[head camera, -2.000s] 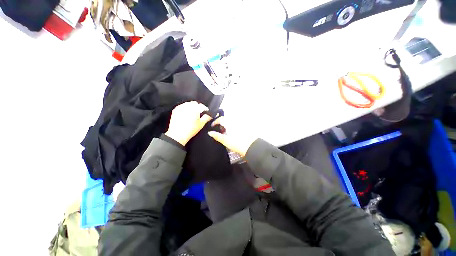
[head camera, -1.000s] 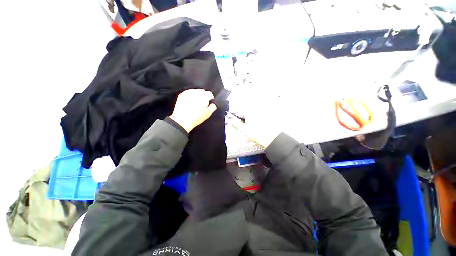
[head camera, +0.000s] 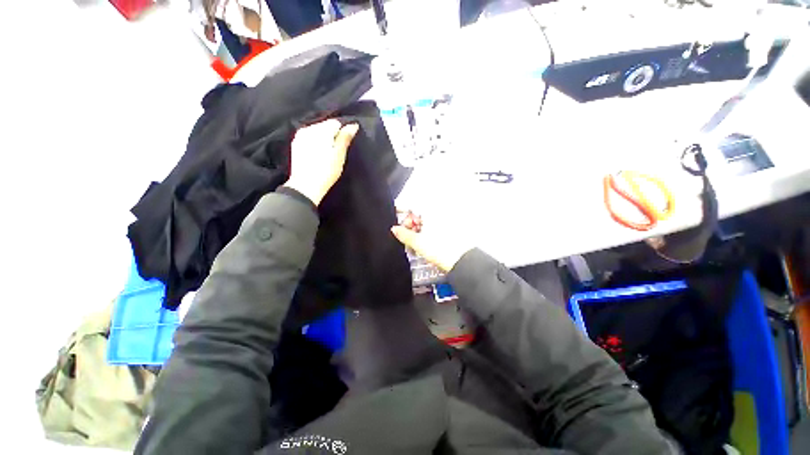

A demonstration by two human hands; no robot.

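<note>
The black garment [head camera: 244, 164] lies heaped left of the needle, with a flat panel hanging over the front edge. My left hand [head camera: 320, 158] is on it, its fingers closed on a fold near the upper edge. My right hand [head camera: 419, 242] is at the front table edge beside the panel; it is washed out, and whether it holds anything is unclear. The needle area [head camera: 426, 124] is just right of the garment. Small black thread snips [head camera: 494, 177] lie on the white bed.
Scissors with red and orange-yellow loops [head camera: 638, 199] lie right of the snips. A black cord [head camera: 708, 191] hangs over the edge beyond them. The machine's black control panel [head camera: 653, 75] is at upper right. Blue crates stand below at left [head camera: 142, 322] and right [head camera: 762, 355]. Olive cloth [head camera: 89, 382] is at lower left.
The snips were on the bed, then appeared at my right hand, and now lie on the bed again. My left hand has moved up the garment, and the panel is more spread out.
</note>
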